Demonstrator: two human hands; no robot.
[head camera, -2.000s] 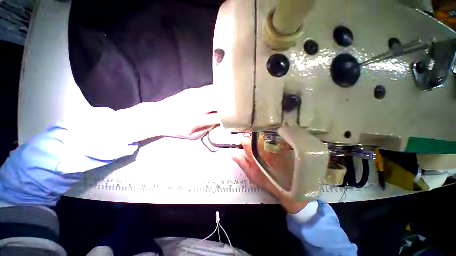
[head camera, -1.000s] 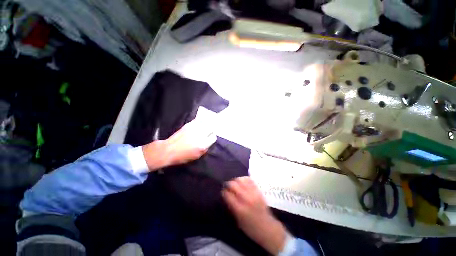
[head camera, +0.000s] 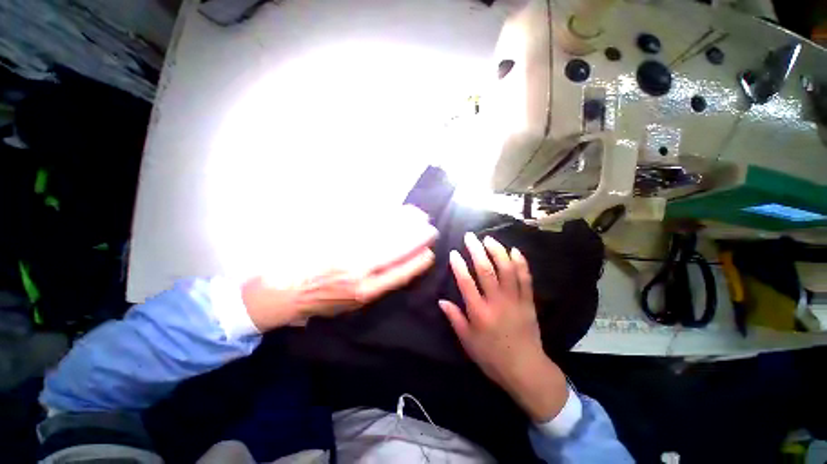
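A dark garment piece (head camera: 390, 340) lies over the table's front edge and the lap, its upper part close below the needle area (head camera: 535, 204). My left hand (head camera: 354, 272) lies on the cloth's left part, fingers pointing right and partly washed out by glare. My right hand (head camera: 494, 308) lies flat on the cloth with fingers spread, just below the needle area. A dark purple corner (head camera: 430, 188) sticks up past my left fingertips. Whether the cloth lies under the presser foot cannot be told.
The cream sewing machine head (head camera: 689, 113) fills the upper right. A green control panel (head camera: 753, 199) with a lit screen stands right. Black-handled scissors (head camera: 678, 285) and an orange-yellow stick (head camera: 733, 276) lie below it. Strong lamp glare covers the white table (head camera: 181, 163). Dark heaps with neon green bits are left.
The dark cloth has moved right, from the table's left part to below the needle area. My right hand has moved up from the front edge onto it and spread its fingers. The view has shifted closer.
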